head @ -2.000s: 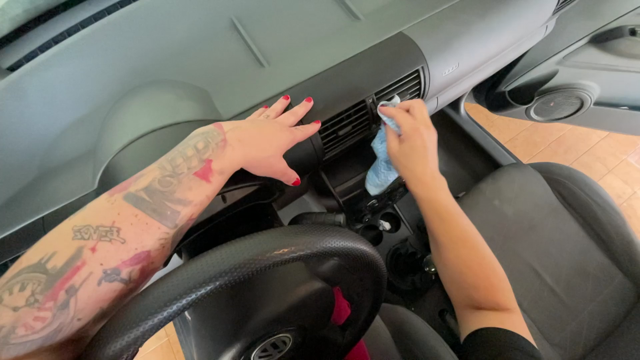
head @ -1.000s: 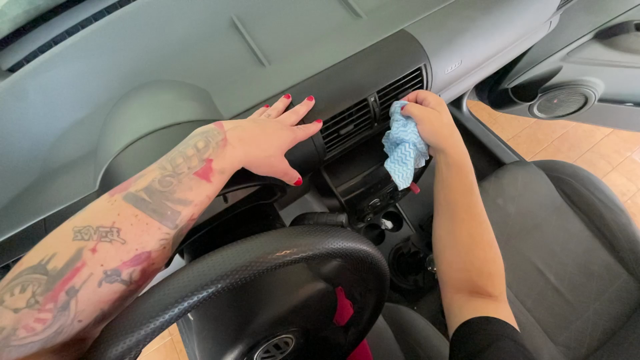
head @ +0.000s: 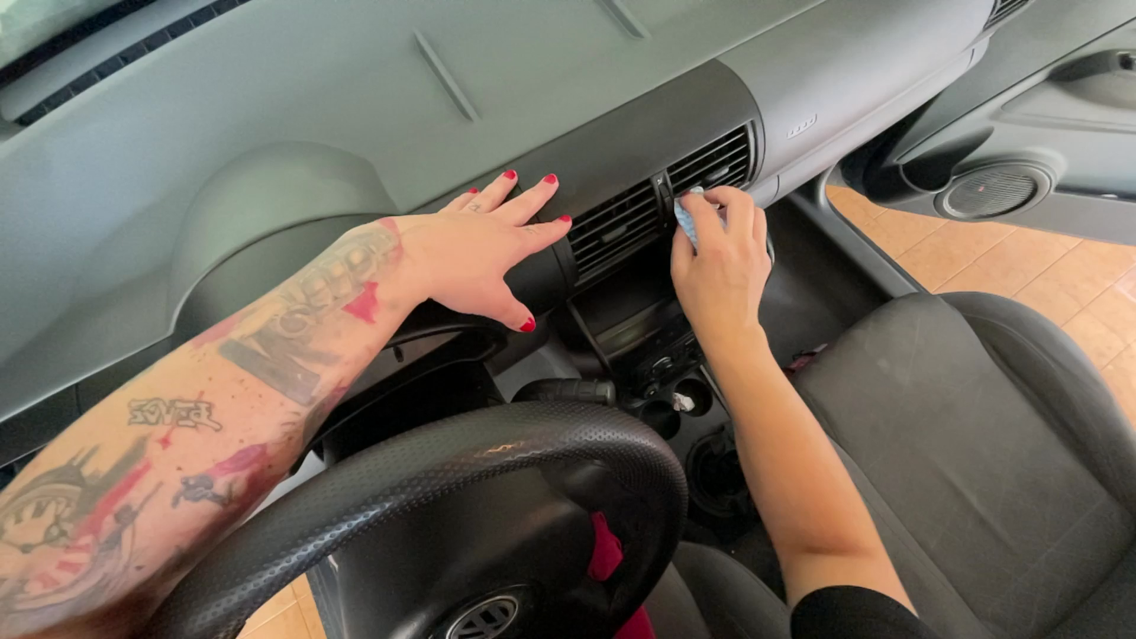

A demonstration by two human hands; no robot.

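Observation:
My left hand lies flat with fingers spread on the dark dashboard trim, just left of the centre air vents. In my right hand is a light blue cloth, bunched between thumb and fingers. The cloth is at the lower left part of the right-hand vent, beside the divider between the two vents. Most of the cloth is hidden behind my right hand.
The black steering wheel stands in front, below my left arm. Cup holders, one with a crumpled white item, sit below the radio area. To the right are the passenger seat and a door with a round speaker.
My right hand has moved a little left and down along the right vent. The blue cloth, hanging loose one second ago, now shows only as a small bunched part. My left hand stays in place.

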